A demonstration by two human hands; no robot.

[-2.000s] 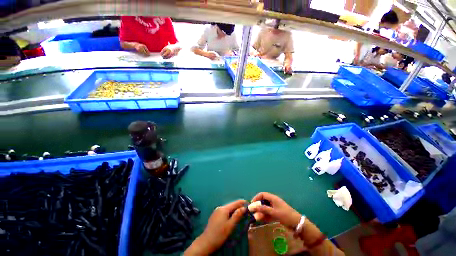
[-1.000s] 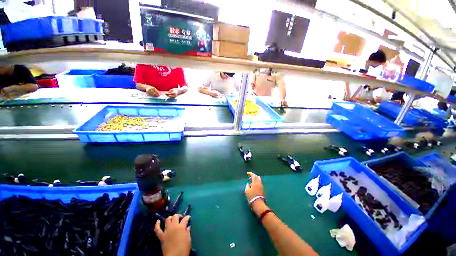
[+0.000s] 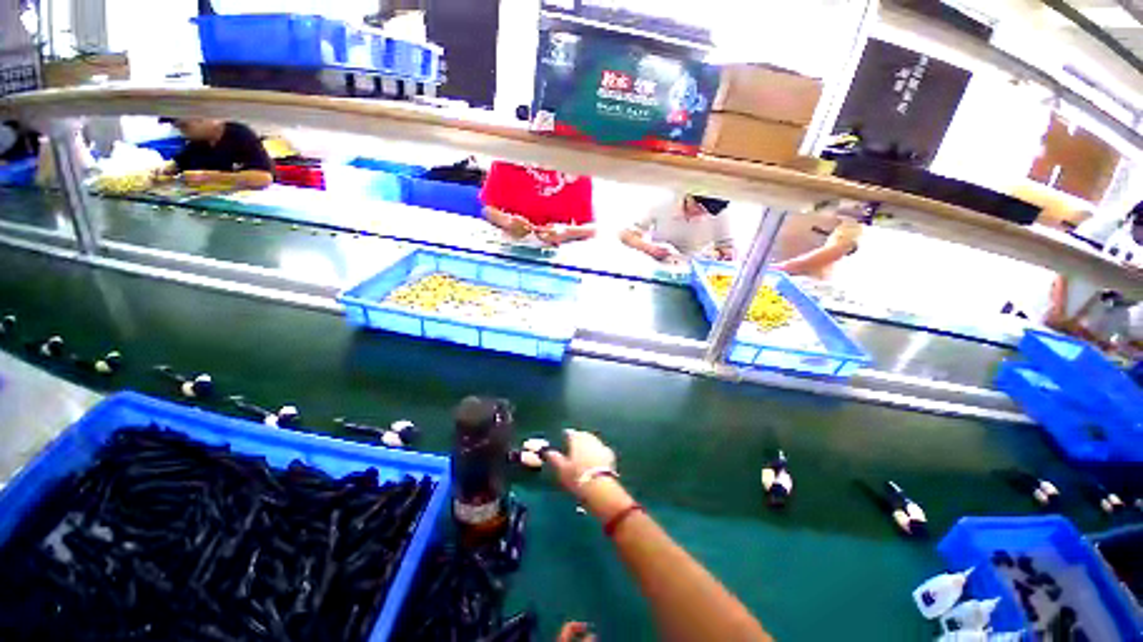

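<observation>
My right hand reaches over the belt, fingertips at an assembled piece with a white collar, just right of the dark brown bottle. Whether the fingers grip the piece I cannot tell. My left hand is cut off by the bottom edge; only a small part shows, so its hold is hidden. Black stems lie heaped below the bottle, and more fill the large blue left tray. Other assembled pieces lie spaced on the belt, such as one to the left and one to the right.
White squeeze bottles stand beside the blue right tray of small dark pieces. Blue trays of yellow parts stand beyond the belt. A shelf spans overhead. Several people sit across the line, one in a red shirt.
The view has swung left. My right hand has moved left to the piece beside the bottle. My left hand has left the stem heap and is mostly out of view. The brown block is no longer visible.
</observation>
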